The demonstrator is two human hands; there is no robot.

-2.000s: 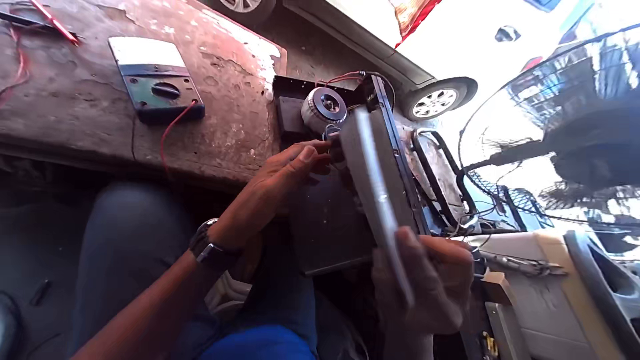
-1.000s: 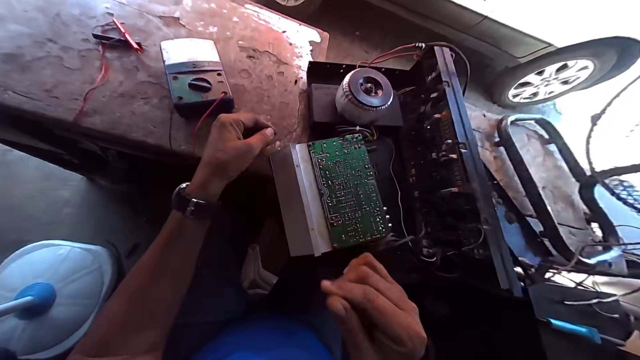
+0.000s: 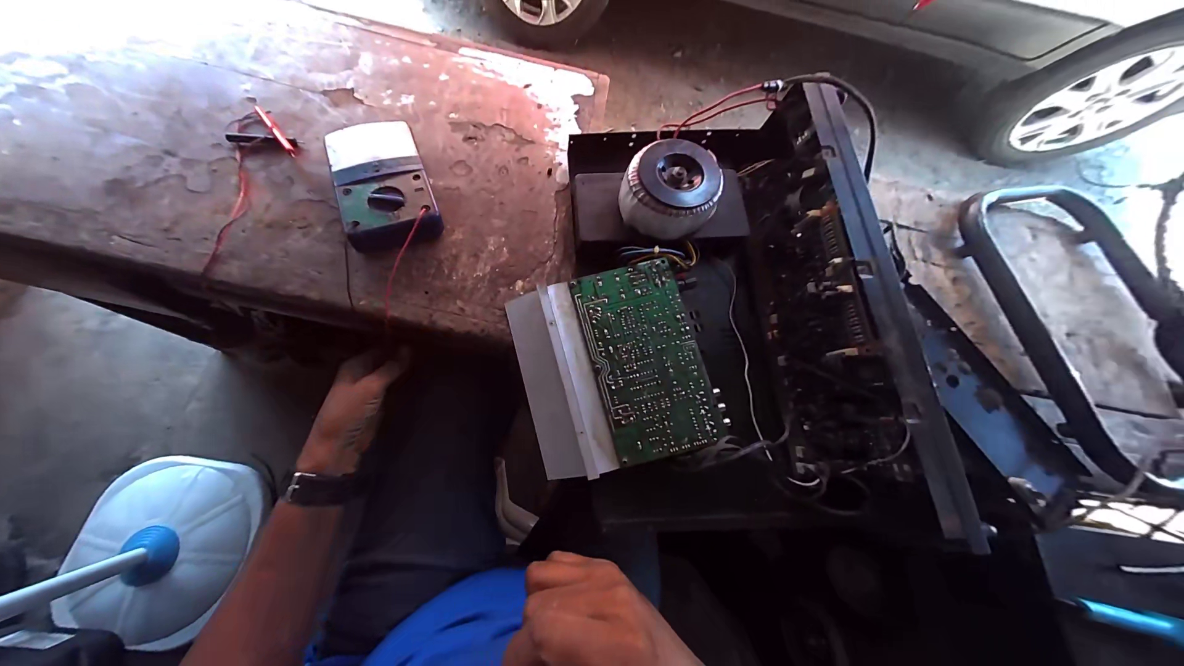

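Note:
My left hand [image 3: 356, 402] is low beside the table's front edge, at the red lead that hangs from a multimeter [image 3: 384, 190]; whether its fingers grip the lead is unclear. My right hand [image 3: 583, 606], fingers curled, is at the bottom middle over my blue clothing, and I cannot see into its palm. A green circuit board [image 3: 643, 361], solder side up, lies on the open amplifier chassis with its metal heatsink [image 3: 550, 384] toward the left. Behind the board is a toroidal transformer [image 3: 672, 190]. Wires run beside the board.
Test probes [image 3: 264, 134] lie on the worn table [image 3: 490, 203] at the back left. The chassis's long metal panel [image 3: 888, 305] stands at the right. Farther right is a black tubular frame [image 3: 1036, 370]. Car wheels [image 3: 1101, 102] are beyond, and a white lidded container [image 3: 166, 546] is at the lower left.
The circuit board with its heatsink, upright two seconds ago, now lies flat on the chassis. My left hand has moved from the heatsink down to the table's front edge; my right hand has drawn back from the board.

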